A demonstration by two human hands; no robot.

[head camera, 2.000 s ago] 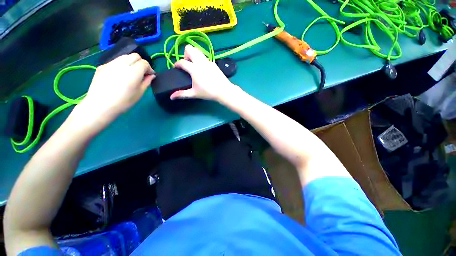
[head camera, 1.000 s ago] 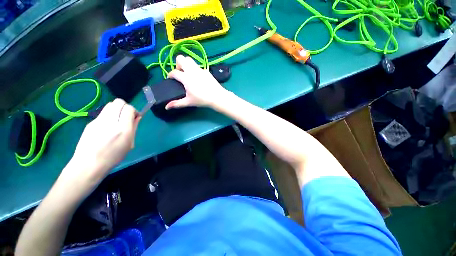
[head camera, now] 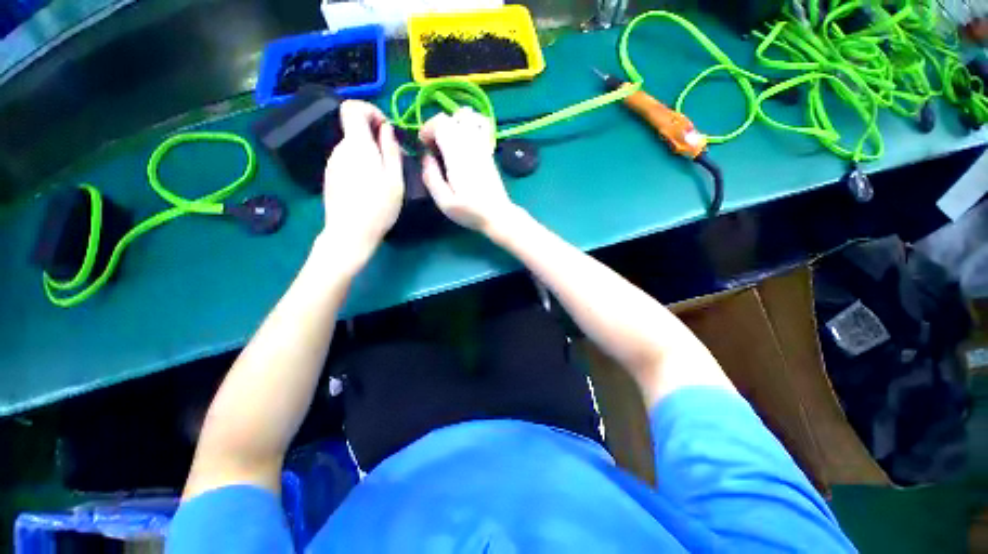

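Observation:
A black box housing (head camera: 417, 216) lies on the bench, partly hidden under both hands. My left hand (head camera: 365, 179) is at its left end, fingers bent; whether it holds a small piece is hidden. My right hand (head camera: 466, 168) is on its upper right part, thumb and fingers bent together at its top edge. A looped green cord (head camera: 493, 108) lies just behind, with a round black end piece (head camera: 518, 157) to the right. A second black housing (head camera: 298, 132) touches or nearly touches my left fingers.
Blue bin (head camera: 322, 65) and yellow bin (head camera: 475, 45) stand behind. The orange screwdriver (head camera: 663, 121) and a green cord pile (head camera: 829, 65) are at right. Another housing (head camera: 65, 233), its cord and end piece (head camera: 260, 213) lie left. A carton (head camera: 758, 368) is below the bench.
My left hand moved right and up to the housing; the flat grey piece it held is out of sight. My right fingers shifted to the housing's top edge. The left end piece is uncovered.

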